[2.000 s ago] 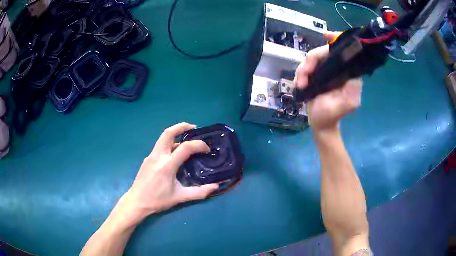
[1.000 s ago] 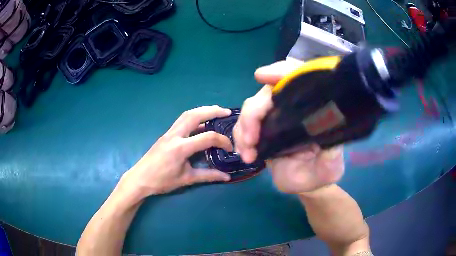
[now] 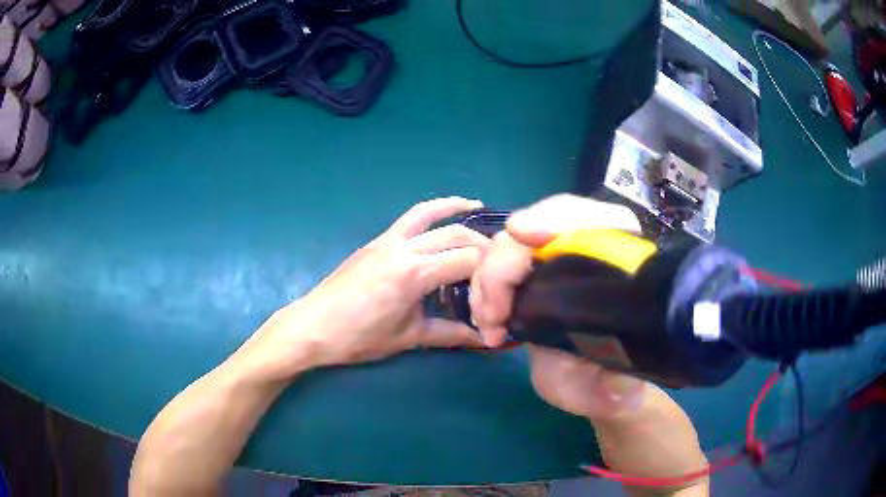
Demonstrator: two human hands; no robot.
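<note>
The unit with its black square cover (image 3: 452,299) lies on the green bench in front of me, mostly hidden by my hands. My left hand (image 3: 403,281) grips it from the left, fingers over its far edge and thumb at its near edge. My right hand (image 3: 544,281) is closed around the black electric screwdriver (image 3: 622,320), which has a yellow lever along its side and red wires. The screwdriver's tip is hidden behind my right hand, over the cover.
The white-grey screw feeder (image 3: 714,126) stands beyond my right hand. Loose black cover frames (image 3: 262,44) lie heaped at the upper left. Pink units (image 3: 21,126) stand at the left edge. A thin black cable (image 3: 525,64) and a white cable (image 3: 801,112) lie at the far side.
My right hand has brought the screwdriver from the feeder to the unit and tilted it lower. My left hand still holds the unit. The camera view has shifted.
</note>
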